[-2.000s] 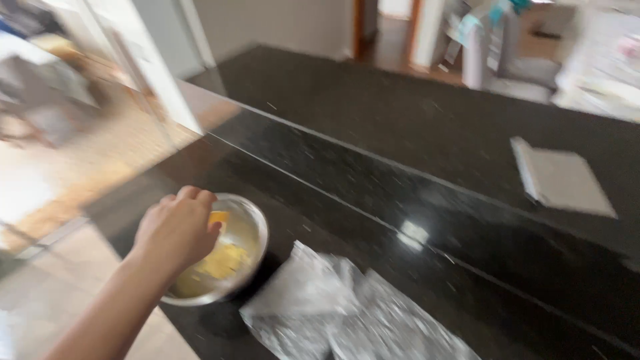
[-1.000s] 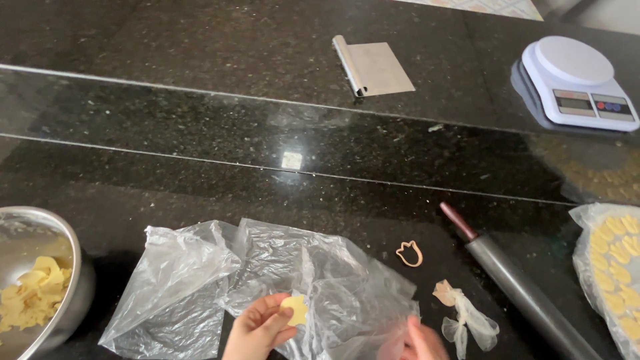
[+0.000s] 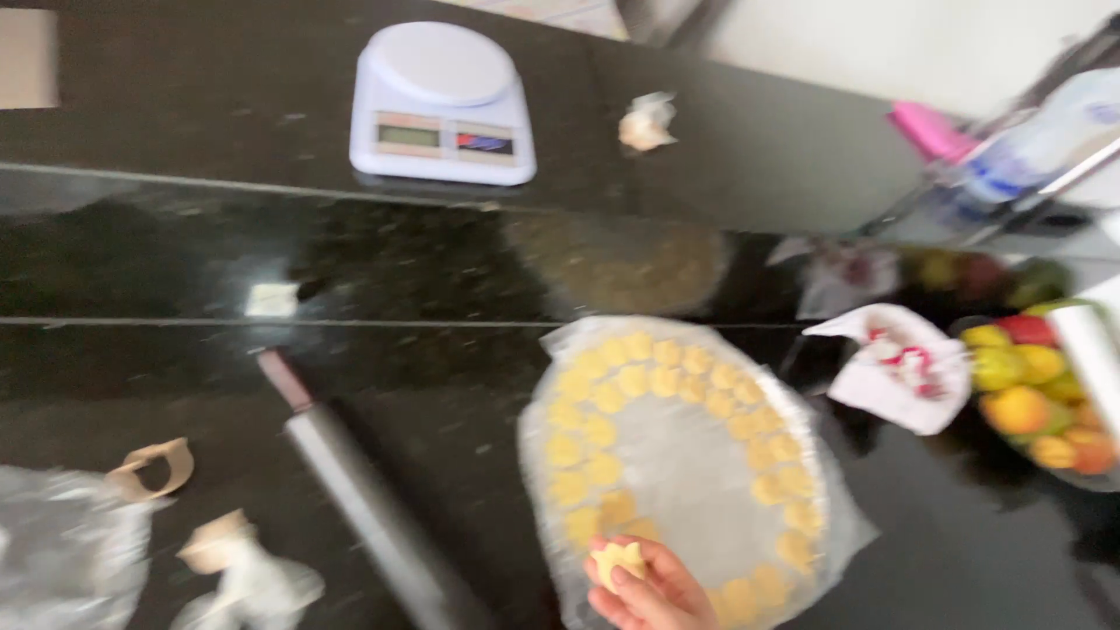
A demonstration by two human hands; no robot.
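My right hand point(image 3: 652, 584) comes in at the bottom, holding a small pale-yellow cut-out dough piece point(image 3: 618, 564) with pointed tips between thumb and fingers. It is over the lower left part of a round tray lined with clear plastic point(image 3: 682, 472), where rows of yellow dough pieces point(image 3: 569, 451) lie around the rim. My left hand is out of view. Left of the tray, a dark rolling pin point(image 3: 376, 516) with a reddish handle lies at a slant. A copper-coloured shaped cutter point(image 3: 153, 470) lies beside a clear plastic sheet point(image 3: 70, 542). The picture is blurred.
A white kitchen scale point(image 3: 442, 105) stands on the raised rear counter, with a small knotted plastic bag point(image 3: 647, 121) nearby. Another knotted bag point(image 3: 254, 569) lies near the rolling pin. To the right are a white cloth point(image 3: 901, 372), a fruit bowl point(image 3: 1041, 394) and a plastic bottle point(image 3: 1041, 131).
The view has swung right to the tray. One second ago my left hand held a dough piece over the plastic sheet; now my right hand holds one above the tray, and the left has left view.
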